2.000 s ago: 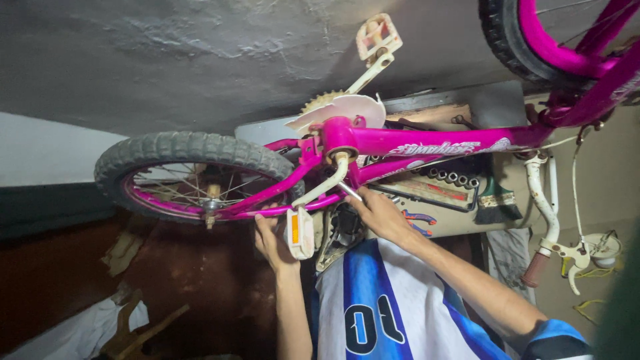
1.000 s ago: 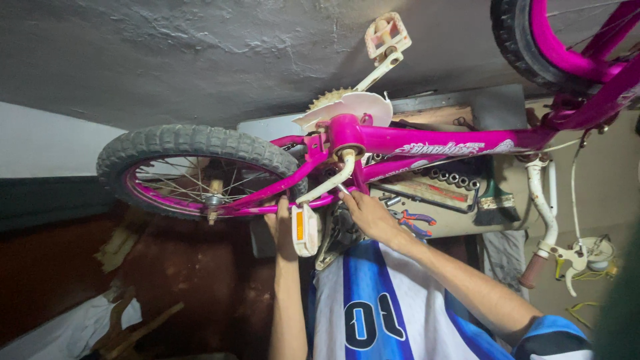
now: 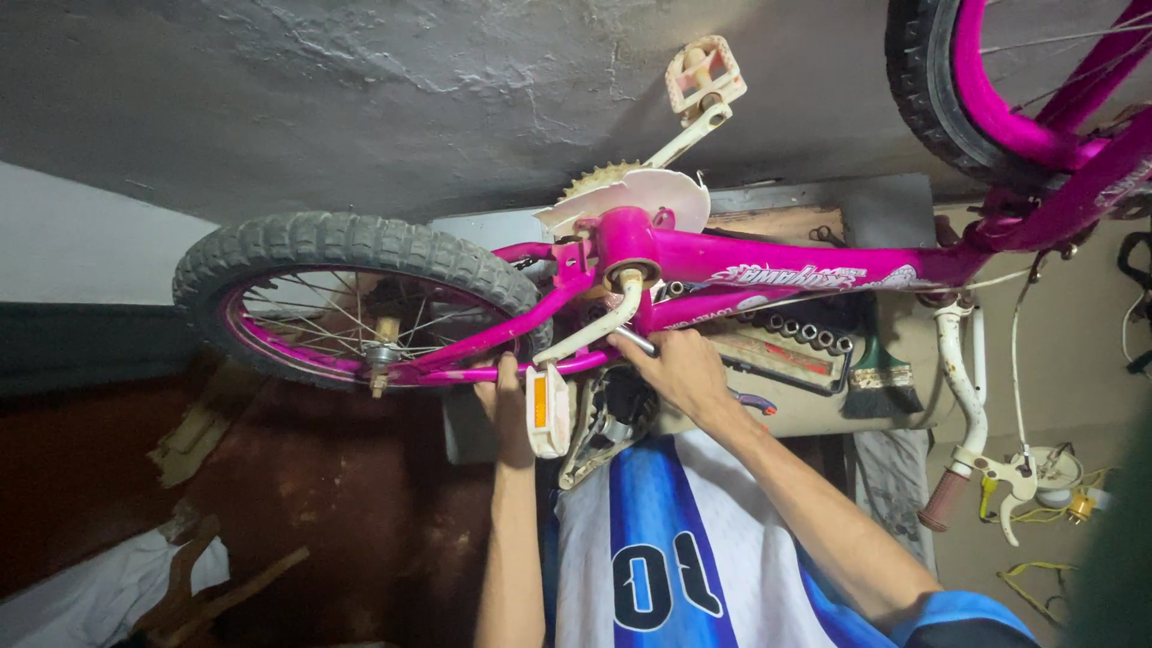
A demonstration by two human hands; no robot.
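Observation:
A pink child's bicycle frame [image 3: 792, 261] lies upside down across the view, its knobby-tyred wheel [image 3: 360, 234] at the left. My left hand [image 3: 508, 405] grips the thin pink frame tube beside that wheel, just left of a white pedal with an orange reflector [image 3: 549, 409]. Near the white crank arm [image 3: 598, 328], my right hand [image 3: 679, 364] is closed around a metal tool handle [image 3: 635, 340]; the tool's far end is hidden behind the frame. Beyond the frame are a toothed chainring [image 3: 598, 178], a broken white chain guard [image 3: 670, 198] and the other pedal [image 3: 706, 76].
Behind the frame lie a socket set [image 3: 810, 333], a paintbrush [image 3: 877, 382] and pliers [image 3: 754, 401]. A bicycle saddle [image 3: 607, 418] is beside my right wrist. The handlebar [image 3: 961, 387] and second wheel [image 3: 945, 108] are at the right, against a grey wall [image 3: 360, 108].
My right hand and the metal tool handle have shifted slightly about the crank. My left hand has stayed at the tube near the wheel.

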